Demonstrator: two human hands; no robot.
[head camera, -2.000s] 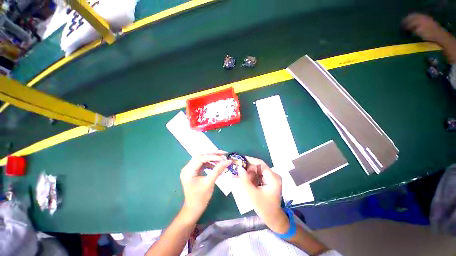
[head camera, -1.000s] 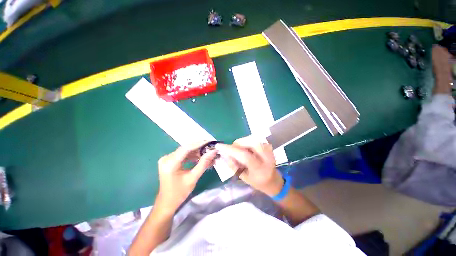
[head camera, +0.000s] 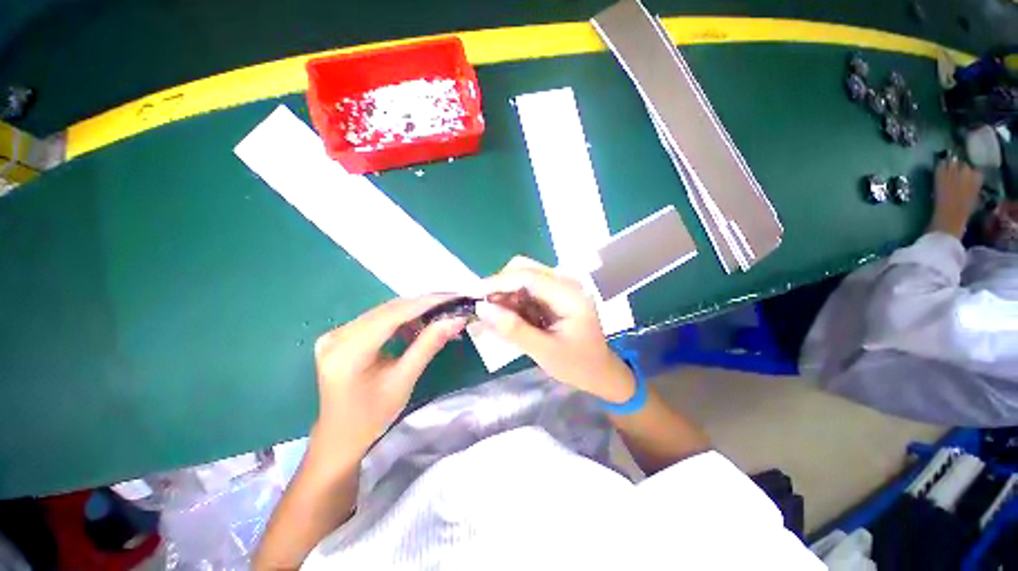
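A small dark round unit (head camera: 450, 311) is held between both hands, above the lower end of a white strip (head camera: 368, 229). My left hand (head camera: 374, 357) grips its left side with thumb and fingers. My right hand (head camera: 553, 329) touches its right side with its fingertips; the curled fingers hide whether a tool is in it. A blue band is on my right wrist. A red bin (head camera: 396, 106) holds tiny white parts. A second white strip (head camera: 564, 167) lies behind the right hand, with a short grey-brown piece (head camera: 645, 254) across it.
Stacked grey-brown strips (head camera: 698, 139) lie to the right. A yellow edge (head camera: 201, 103) borders the dark belt at the back. Several dark and silver units (head camera: 893, 106) are grouped at far right, beside another person's hand (head camera: 954, 190) and pale sleeve. A dark unit (head camera: 17, 103) is at far left.
The view has shifted, so the bin and strips sit further up and left. The unit stays between both hands and appears tilted more edge-on. The neighbouring person comes further into view.
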